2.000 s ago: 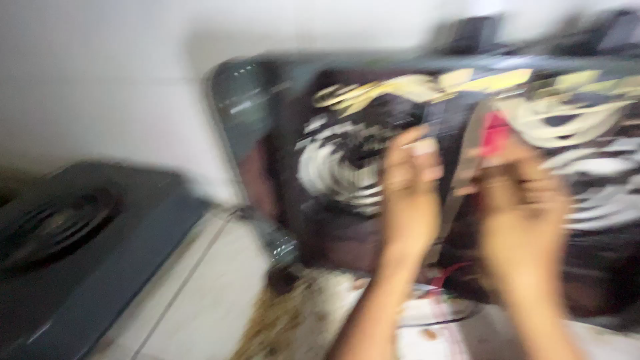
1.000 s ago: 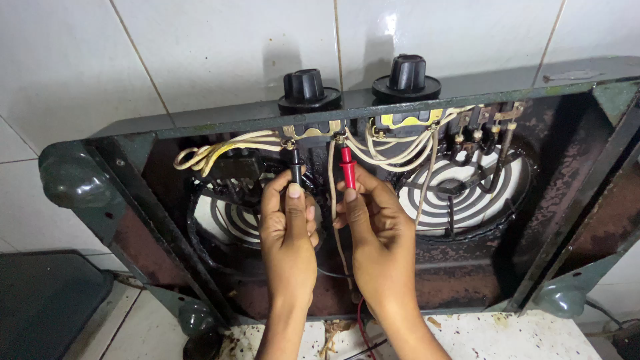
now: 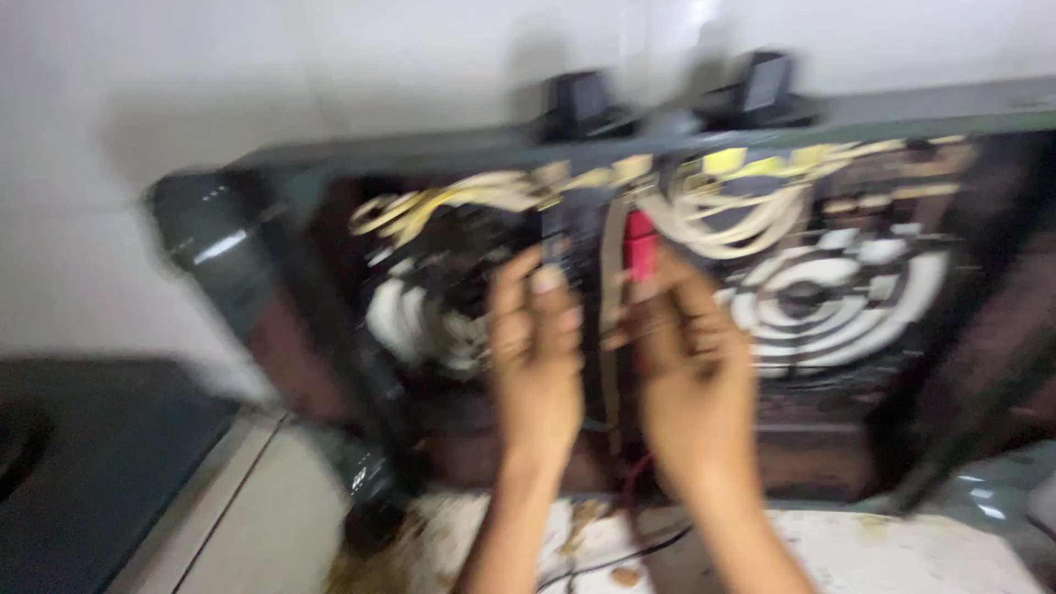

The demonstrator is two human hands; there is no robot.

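Observation:
An electric double hot plate [image 3: 813, 462] leans on its side against the wall, its open underside with wiring facing me. My left hand [image 3: 538, 346] pinches a black test probe [image 3: 551, 235], its upper end near the terminals under the left knob; blur hides the exact contact. In my right hand [image 3: 693, 355] is a red test probe [image 3: 639, 243], pointing up at the terminals between the two knobs. Cream wires [image 3: 726, 235] loop behind and right of it. Coiled heating elements show on both sides, the right one [image 3: 833, 305] more fully.
Two black knobs [image 3: 582, 103] stick up from the top edge, close to the tiled wall [image 3: 206, 91]. Another dark hot plate [image 3: 107, 462] lies at the lower left. Below my hands, red and black leads cross a stained white surface [image 3: 891, 549].
The view has shifted and blurred since one second ago. Both hands keep hold of the probes near the terminals; no plain change in the grips.

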